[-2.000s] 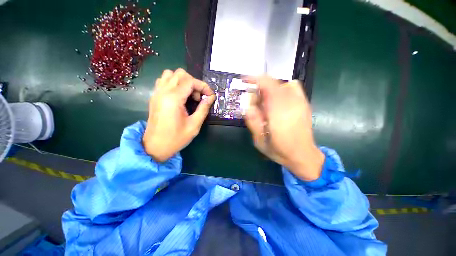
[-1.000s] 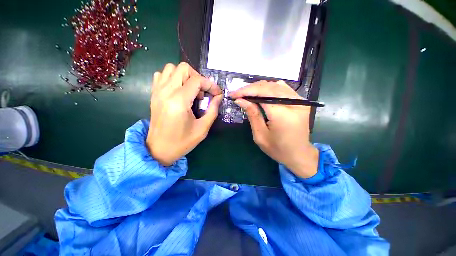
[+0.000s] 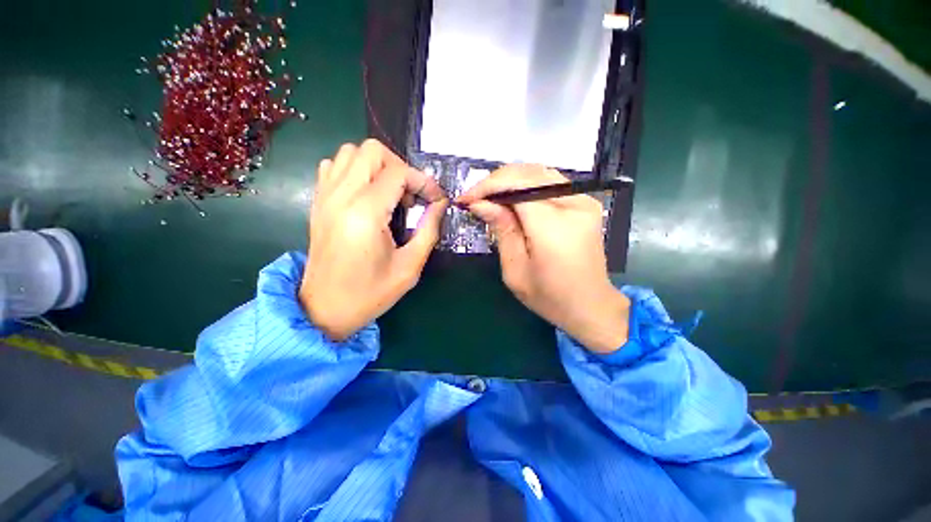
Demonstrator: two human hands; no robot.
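Note:
The tablet housing [image 3: 625, 102] lies back open in front of me, with a large silvery-white panel [image 3: 516, 76]. The circuit board [image 3: 472, 237] is at its near end. My left hand [image 3: 365, 235] is over the board's left side, thumb and forefinger pinched together; what lies between them is too small to tell. My right hand [image 3: 551, 240] holds dark tweezers [image 3: 546, 192] nearly flat, their tip beside the left fingertips over the board. A small white square part [image 3: 414, 216] shows inside the curve of my left hand.
A pile of red wired components [image 3: 216, 102] lies on the green mat [image 3: 704, 255] to the left. A thin red lead runs along the housing's left side. A white fan [image 3: 41, 270] stands at the left edge. A blue wrist band [image 3: 648, 331] is on my right wrist.
Two seconds ago my right hand was blurred over the board. It then came to my left fingertips with the tweezers and remains there. Since one second ago the tweezers' rear end is slightly higher in view.

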